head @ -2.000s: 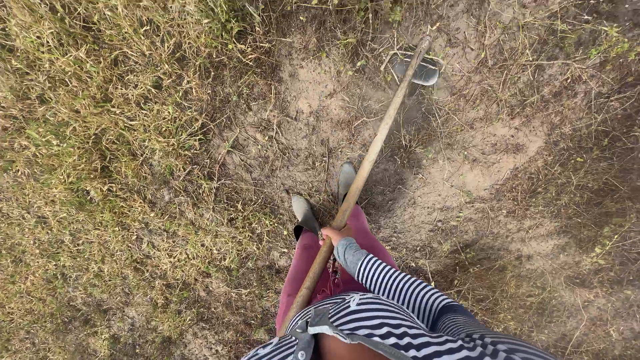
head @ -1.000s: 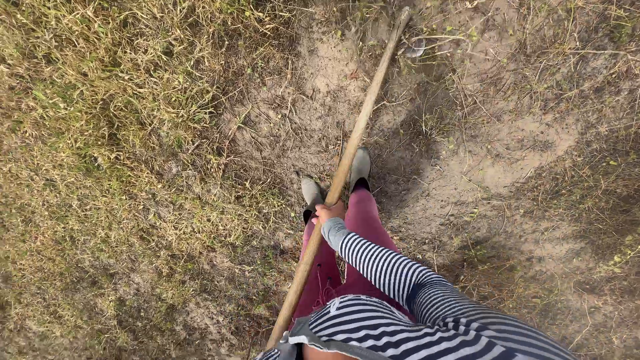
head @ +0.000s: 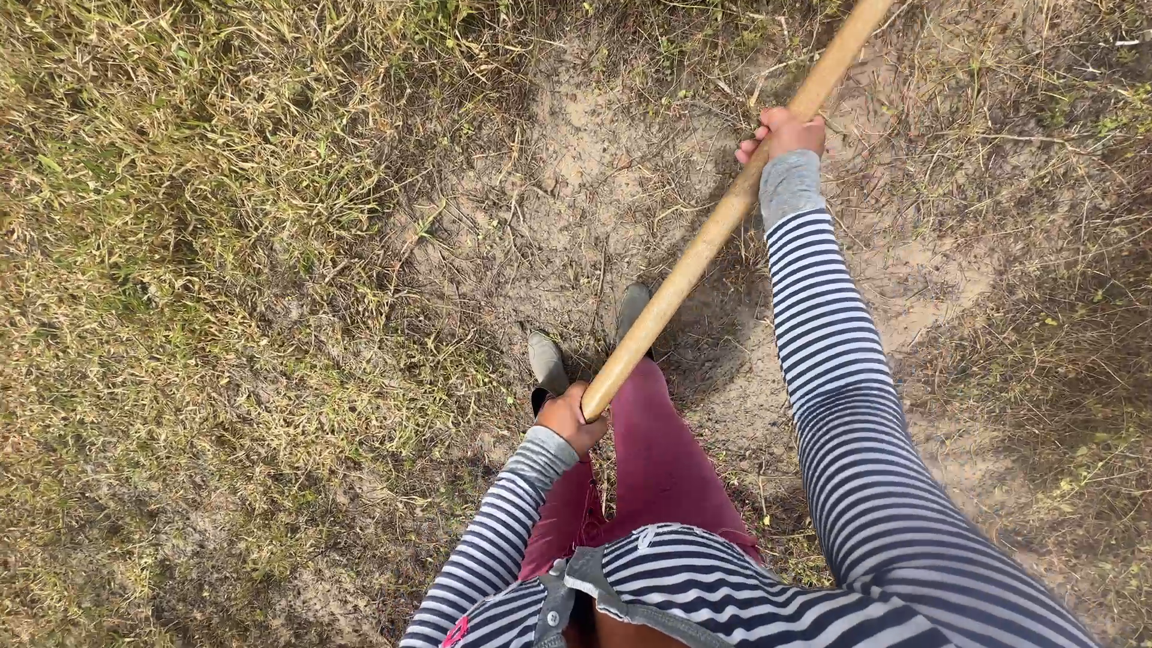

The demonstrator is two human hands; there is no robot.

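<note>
A long wooden tool handle (head: 697, 256) runs slantwise from my lap up to the top edge of the head view. Around its lower end my left hand (head: 573, 418) is closed, just above my thigh. Higher up, my right hand (head: 787, 133) grips the same handle, the arm stretched forward. The far end of the handle and whatever it carries lie outside the view.
Dry, yellow-green grass (head: 180, 225) covers the ground on the left. Bare sandy soil (head: 576, 144) with thin dry stems lies ahead of my boots (head: 546, 360). Sparse low weeds (head: 1071, 360) grow on the right.
My left hand has come into view and taken hold of the handle's lower end. My right hand has moved forward, farther up the handle. The metal part seen two seconds ago has left the view.
</note>
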